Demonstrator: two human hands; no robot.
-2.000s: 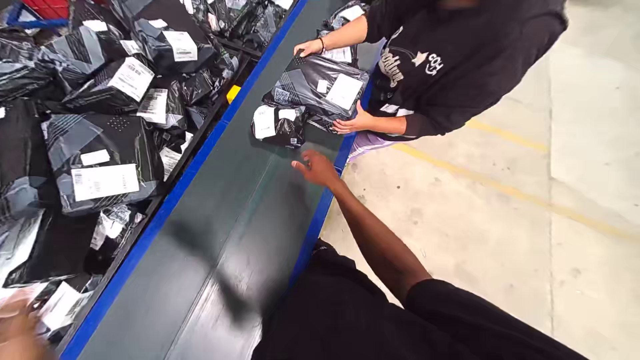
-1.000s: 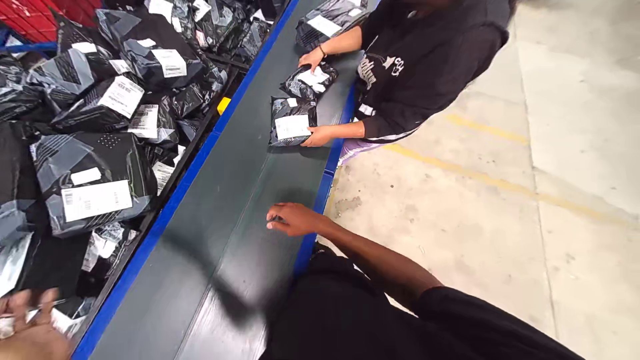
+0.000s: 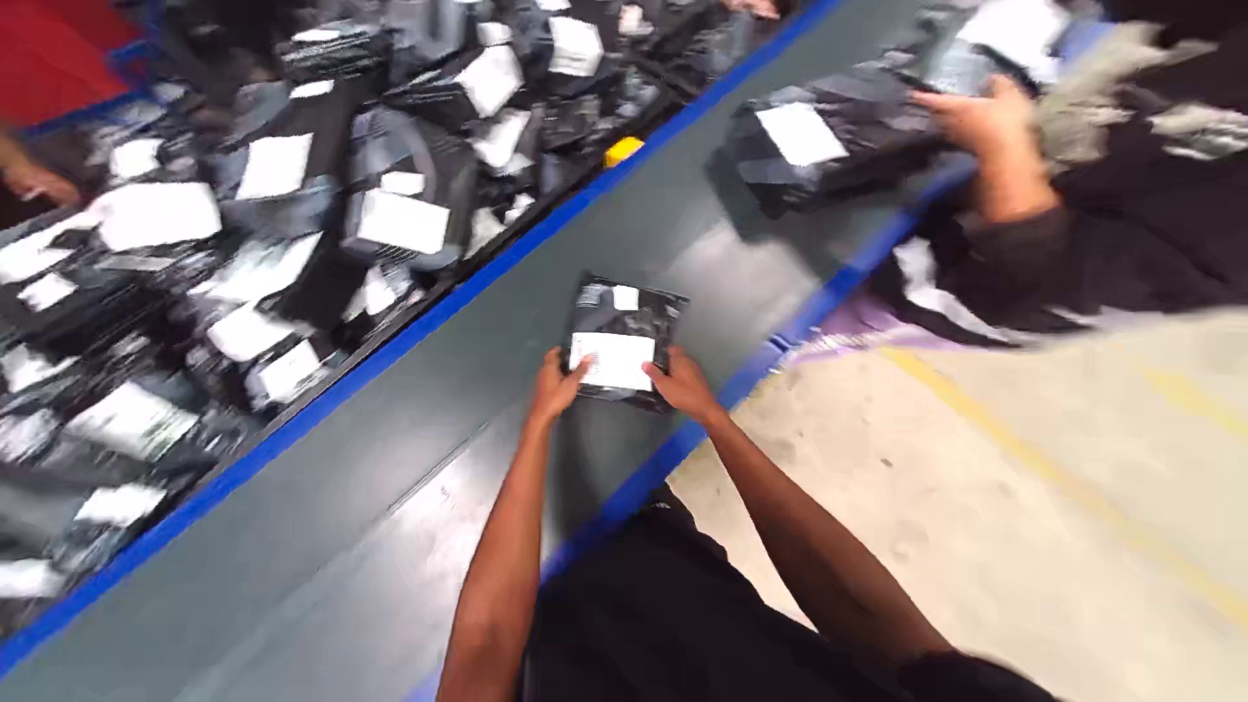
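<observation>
A small black plastic mailer parcel [image 3: 629, 317] with white labels is held over the grey conveyor belt [image 3: 390, 458]. My left hand [image 3: 560, 383] grips its lower left edge, thumb on the large label. On the opposite side my right hand [image 3: 682, 382] closes on the lower right edge, its thumb by the label's corner. The labels face up. Further up the belt lies a larger black parcel [image 3: 801, 134] with a white label, beside a co-worker's hand [image 3: 994, 127].
Left of the belt's blue edge rail [image 3: 468, 288] is a large heap of labelled black parcels [image 3: 400, 219]. A yellow piece [image 3: 624, 151] sits on that rail. The co-worker stands at the right side. Other hands show at the far left and top.
Both my hands have come together over the belt and now grip a small parcel; before, my right hand was unladen above the belt and my left at the heap. The view has shifted.
</observation>
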